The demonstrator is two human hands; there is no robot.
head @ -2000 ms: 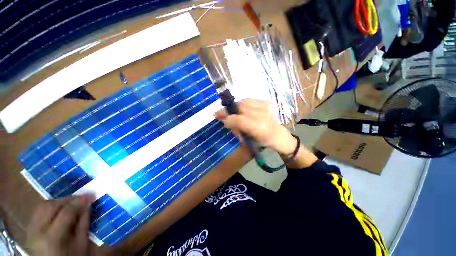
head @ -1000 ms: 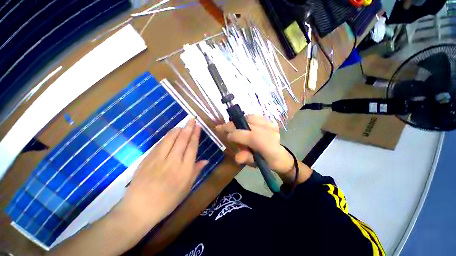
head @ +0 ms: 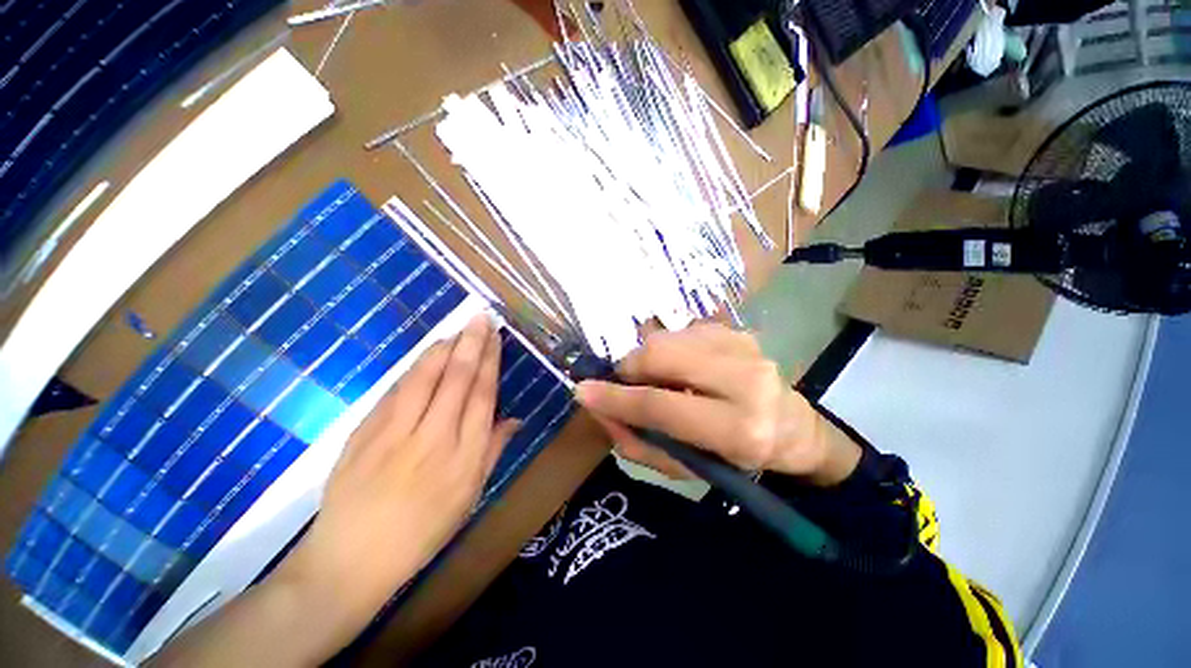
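A blue solar cell panel [head: 281,379] with thin silver lines lies on the brown bench. A white insulating strip [head: 281,502] runs along its middle. My left hand [head: 412,457] lies flat on this strip near the panel's right end, fingers together. A thin white strip [head: 444,255] runs along that end. My right hand [head: 731,405] holds a soldering iron [head: 731,485] with a dark handle and green rear. Its front points left at the panel's right end, near my left fingertips; I cannot make out the tip's contact clearly.
Loose white and silver strips [head: 601,196] lie right of the panel. A long white strip [head: 170,196] and dark panels [head: 105,91] lie beyond. A black box with a yellow patch [head: 762,65], a pale stick [head: 812,170], a fan [head: 1110,196] and a cardboard box [head: 960,294] are right.
My left hand has moved from the panel's left end onto the middle strip near the right end. My right hand has lowered the iron from above the loose strips to the panel's right end.
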